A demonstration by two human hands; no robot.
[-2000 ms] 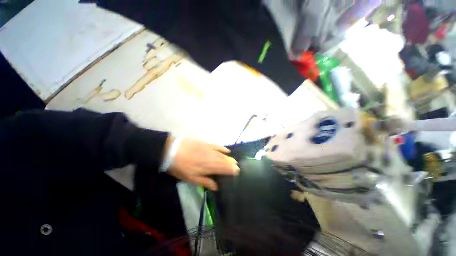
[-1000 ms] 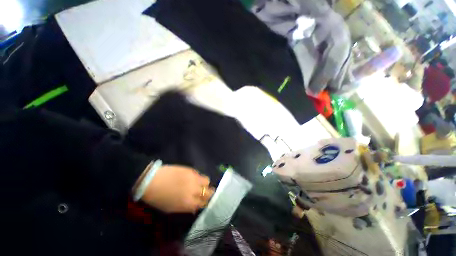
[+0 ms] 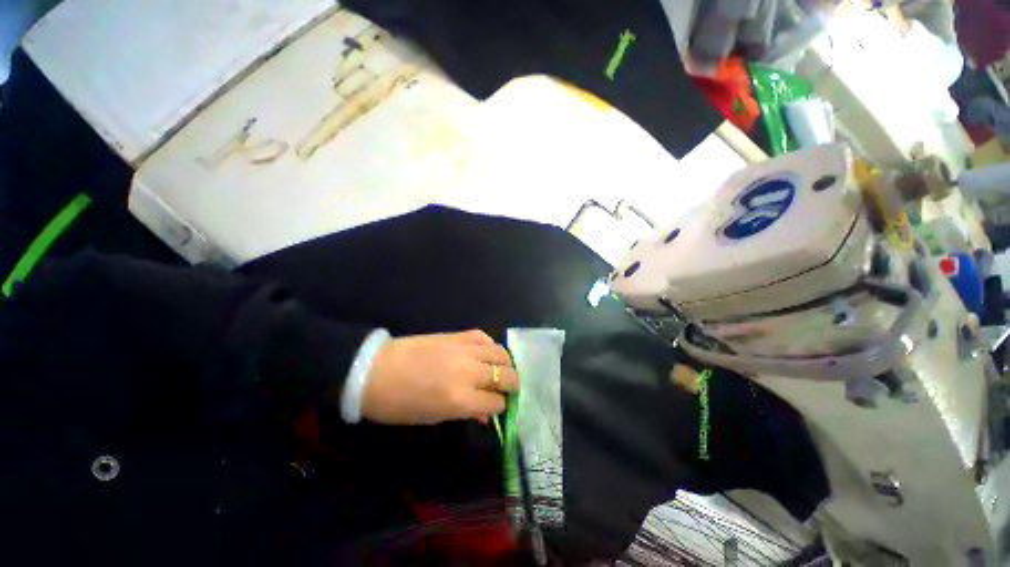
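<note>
A large black garment panel (image 3: 443, 260) lies over the machine bed, with small green lettering near the machine head. A pale grey-white rectangular piece (image 3: 542, 382) lies on the panel, with a bright green strip (image 3: 511, 449) along its left edge. My left hand (image 3: 437, 378), bare with a ring, comes in from the left. Its bent fingers grip the green strip's upper end beside the pale piece; the fingertips are partly hidden. The cream machine head (image 3: 753, 238) stands to the right, and its needle area is unclear. My right hand is not in view.
A second black panel (image 3: 554, 39) lies at the table's far side. A bent wire frame (image 3: 607, 210) stands by the machine head. Black cloth with a green strip (image 3: 47, 241) is at left. Red and green items (image 3: 772, 105) lie beyond the table. Dark strands cross the bottom.
The black panel has shifted and lies flatter. The pale piece has turned from slanted to nearly upright in view, and the green strip now shows beside it. My left hand has moved to its upper left edge.
</note>
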